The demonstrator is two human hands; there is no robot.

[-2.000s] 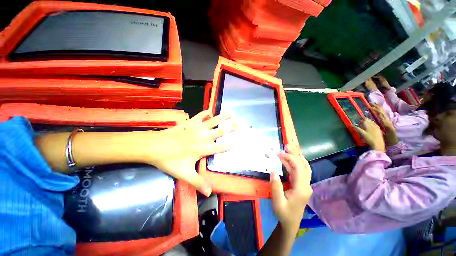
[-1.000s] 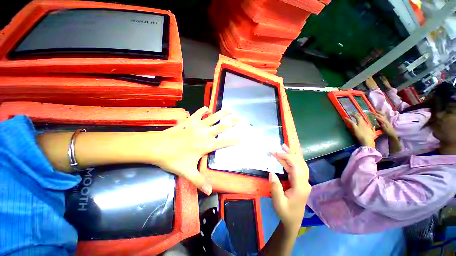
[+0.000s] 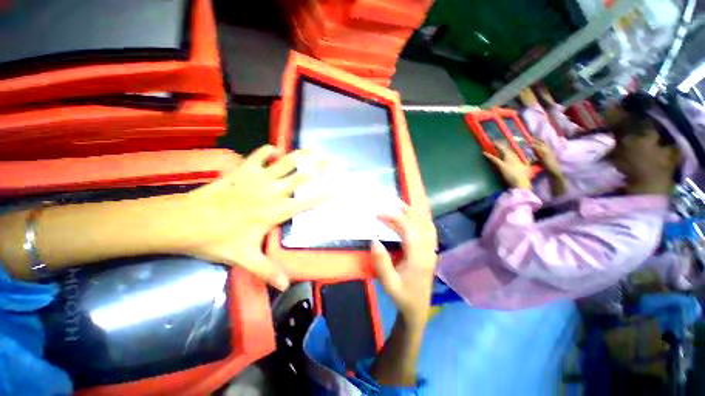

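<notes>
A tablet with a lit, pale, reflective screen lies in an orange-red foam tray at the centre, on the green surface. My left hand reaches in from the left, palm down with fingers spread. Its fingertips are over the lower left of the screen and its thumb is at the tray's lower left edge. My right hand comes up from below, fingers apart, at the lower right corner of the tablet. Its fingertips reach onto the screen. Neither hand is closed around anything.
A dark tablet with pale lettering lies at lower left, partly under my left arm. Stacked trays stand at upper left, with more trays behind. A small device sits low. A person in pink handles a tray at right.
The whole view has shifted, so everything sits farther left and somewhat higher. My hands keep nearly the same places on the tablet and tray.
</notes>
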